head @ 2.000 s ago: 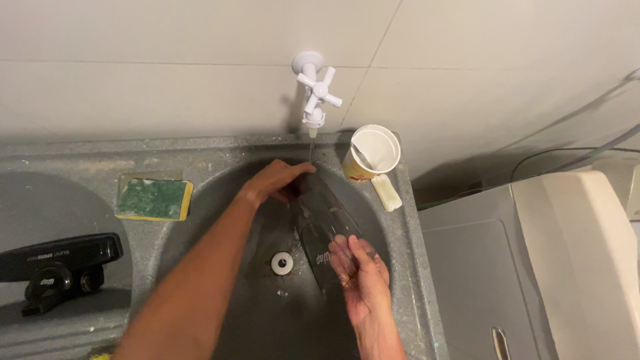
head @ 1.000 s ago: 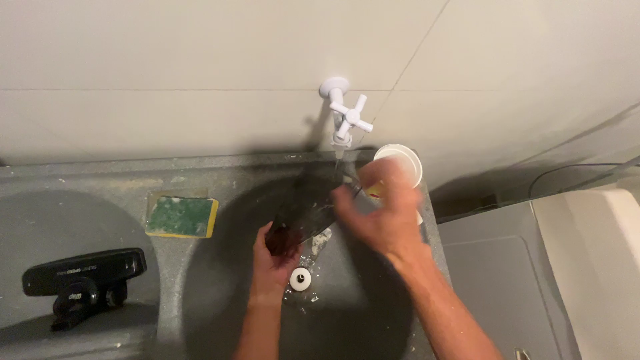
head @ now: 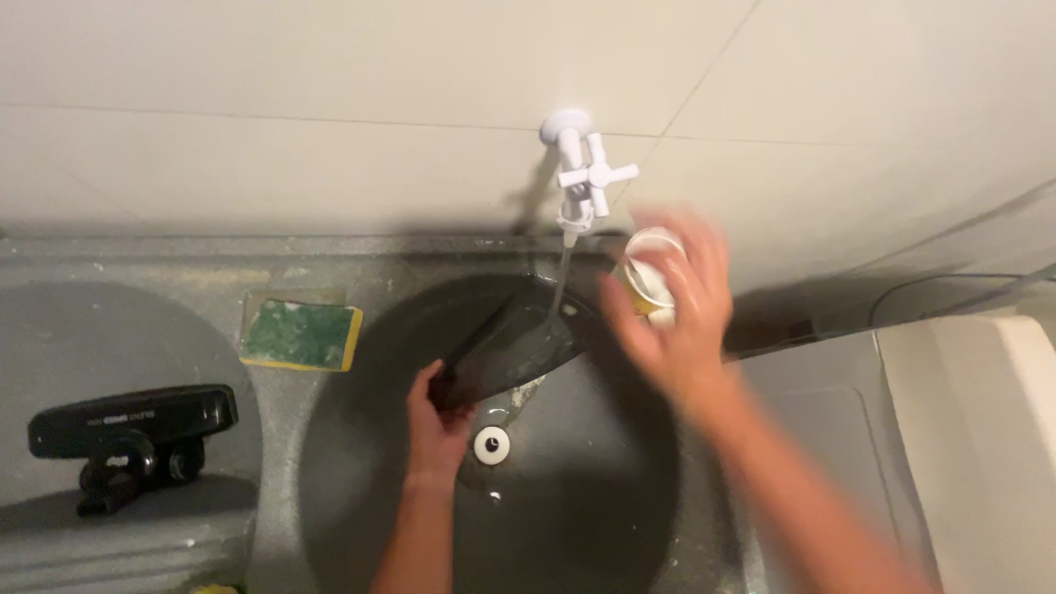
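My left hand (head: 441, 417) holds a dark, translucent curved piece (head: 516, 351), like a fan blade or plastic cover, by its lower left end over the sink basin (head: 586, 495). Water runs from the white plastic tap (head: 582, 177) onto it. My right hand (head: 681, 301), blurred, is over a white and yellow plastic tub (head: 652, 285) at the basin's back right corner, fingers spread around it; whether they grip it is not plain. A small whitish block (head: 662, 317) shows just below the tub, partly hidden by that hand.
A green and yellow sponge (head: 301, 334) lies on the ledge between two basins. The left basin holds a black plastic fan part (head: 136, 425) bearing writing. A white drain fitting (head: 492, 445) is in the main basin. A pale appliance (head: 973, 429) stands to the right.
Two seconds ago both hands were on the dark piece; now only my left hand holds it, at its lower end. My right hand has moved to the tub. The view has shifted.
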